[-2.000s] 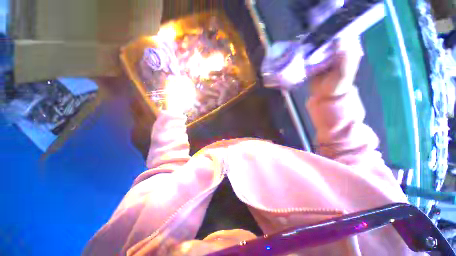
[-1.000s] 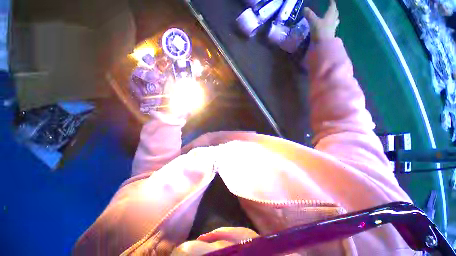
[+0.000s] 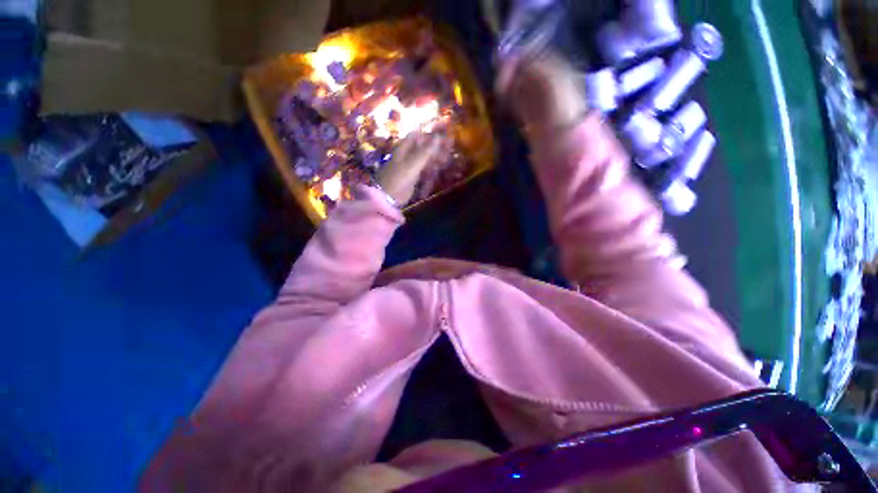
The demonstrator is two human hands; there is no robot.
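The yellow-orange parts bin (image 3: 279, 154) stands below the bench edge, full of small white and dark parts under a bright glare. My left hand (image 3: 412, 166) reaches over the bin's near side among the parts; whether it grips one cannot be told. My right hand (image 3: 541, 85) is blurred at the bench edge, by a whitish blurred device unit (image 3: 528, 29) at its fingertips. Whether it grips this unit is unclear. Several white device units (image 3: 674, 82) lie in a loose pile on the dark bench to the right of my right hand.
A brown cardboard box (image 3: 144, 77) stands at upper left. Below it an open box holds dark bagged parts (image 3: 96, 164) on the blue floor (image 3: 125, 318). The green conveyor (image 3: 761, 193) runs along the right. A dark glossy bar (image 3: 635, 441) crosses the bottom right.
My right hand has moved left from the pile to the bench edge. My left hand, earlier by a white unit with a round head, is now among the bin's parts. The units on the bench show fully.
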